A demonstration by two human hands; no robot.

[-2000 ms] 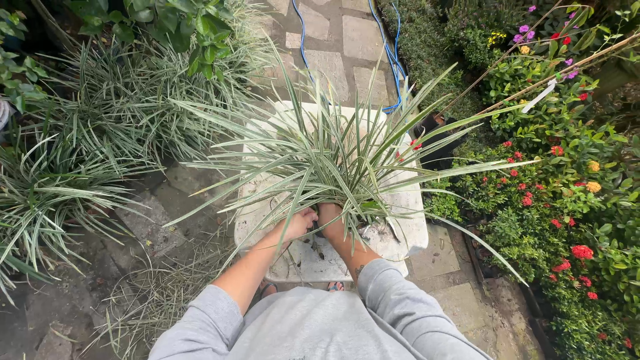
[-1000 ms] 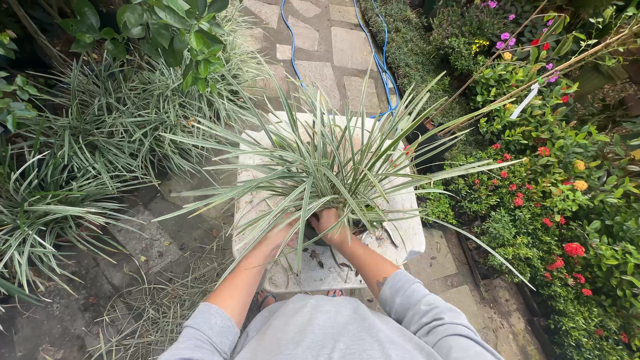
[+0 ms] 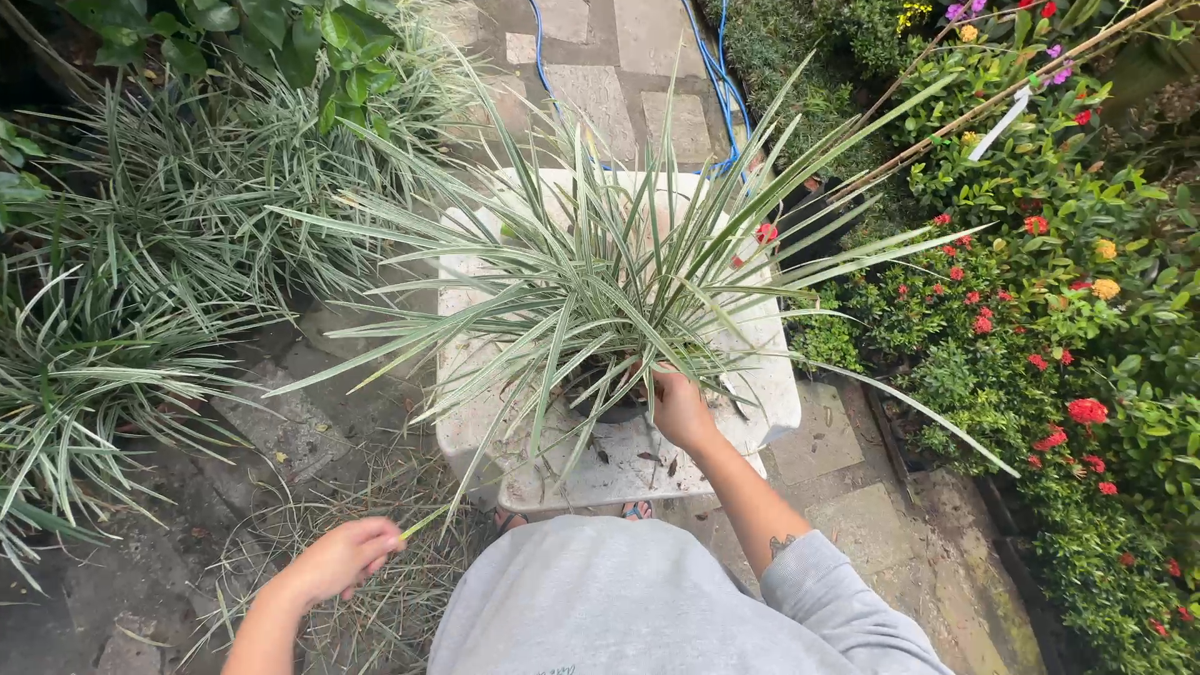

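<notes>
A variegated plant with long striped leaves [image 3: 600, 281] stands in a dark round pot [image 3: 614, 405] on an upturned-looking white plastic surface [image 3: 487, 478] strewn with soil and leaf bits. My right hand [image 3: 680, 408] is at the base of the leaves by the pot's rim, its fingertips partly hidden; whether they grip a leaf cannot be told. My left hand [image 3: 347, 558] is off to the lower left, away from the pot, its thumb and fingers pinching the yellow-green end of a leaf [image 3: 422, 525].
Dry leaf clippings [image 3: 375, 591] lie on the stone paving at lower left. Similar striped plants [image 3: 94, 375] grow along the left. A blue hose [image 3: 727, 103] runs over the path beyond. Flowering shrubs [image 3: 1031, 356] and a slanting stick [image 3: 994, 112] are at right.
My left hand has moved from the plant's base to the lower left and now pinches a leaf end. My right hand remains at the base, where the pot's dark rim now shows.
</notes>
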